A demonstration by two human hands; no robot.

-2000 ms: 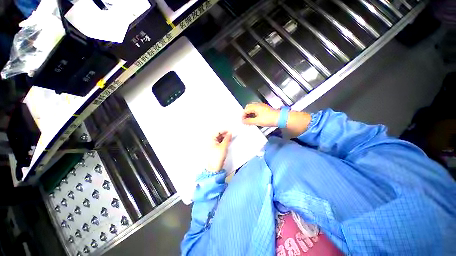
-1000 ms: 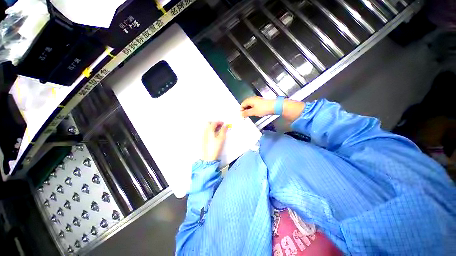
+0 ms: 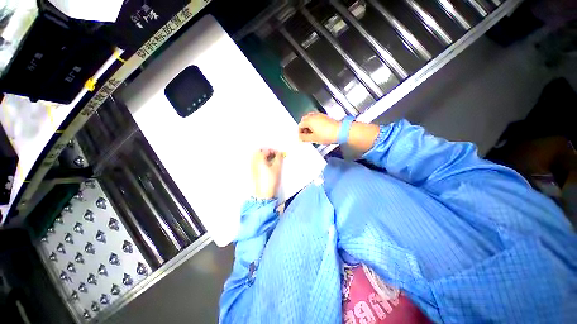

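The large white unit (image 3: 209, 136) lies aslant in front of me, its near end against my smock. Its black rounded display panel (image 3: 189, 91) shows small green lights near the far end. My left hand (image 3: 268, 172) is low over the near half, fingers curled, with a tiny yellowish spot at the fingertips. My right hand (image 3: 319, 128), with a blue wristband, is at the unit's right edge, fingertips pinched together. Glare on the white surface hides whether either hand holds something thin or pale.
Metal rollers (image 3: 354, 54) run to the upper right, and more lie left of the unit. A ball transfer table (image 3: 95, 250) is at lower left. Black bins (image 3: 47, 57) stand behind a labelled shelf edge (image 3: 148, 50). A green board edge shows beside the unit.
The view has shifted, so the unit and shelf sit further up and left. The yellow spot by my left fingertips looks smaller than a second ago. Both hands stay over the unit's near end.
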